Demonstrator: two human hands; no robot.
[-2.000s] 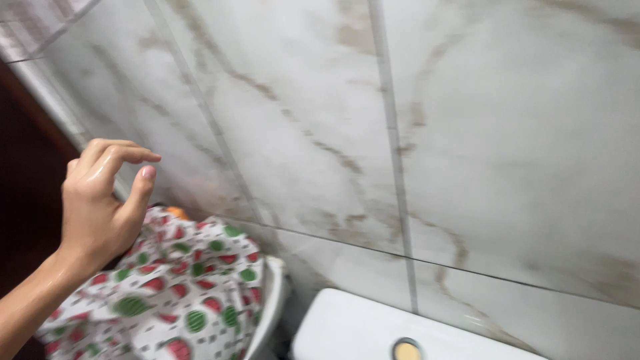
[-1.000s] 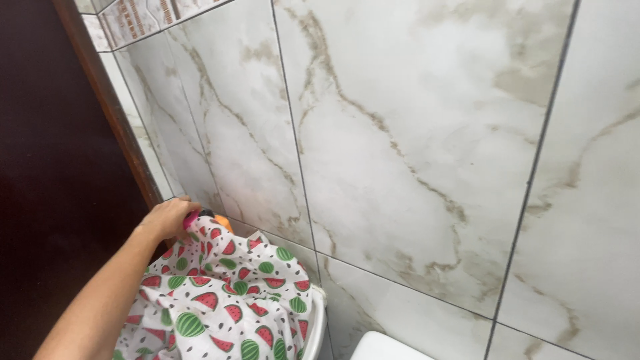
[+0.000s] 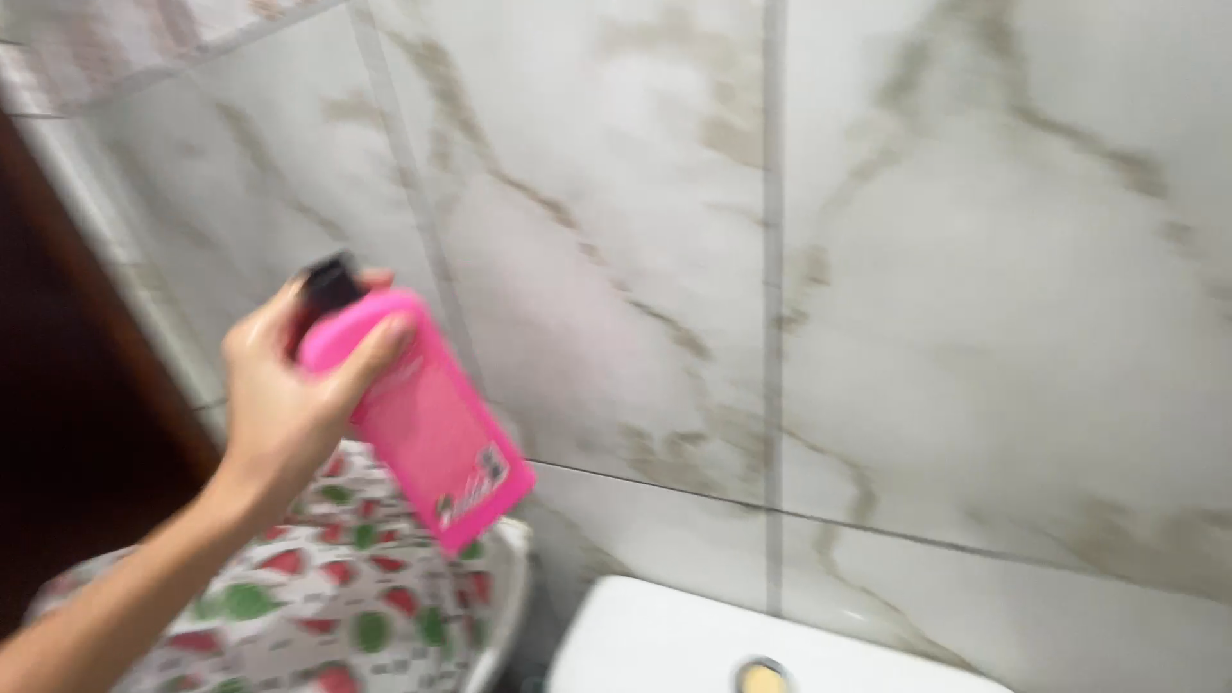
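Note:
My left hand (image 3: 289,395) grips a pink plastic bottle (image 3: 433,433) near its black cap (image 3: 332,281), at the left of the view. The bottle tilts, cap up and to the left, its base down to the right, and bears writing. It is held above a white cloth with a watermelon print (image 3: 318,597), which lies over a white container at the lower left. The picture is somewhat blurred. My right hand is out of view.
A white toilet cistern lid (image 3: 654,635) with a round push button (image 3: 762,676) is at the bottom, right of the container's white rim (image 3: 510,577). Marbled wall tiles (image 3: 616,289) rise behind. A dark brown door or panel (image 3: 77,385) stands at the left edge.
My left hand was empty, then reached to the far edge of the cloth beside something pink. Now it has lifted the pink bottle above the cloth.

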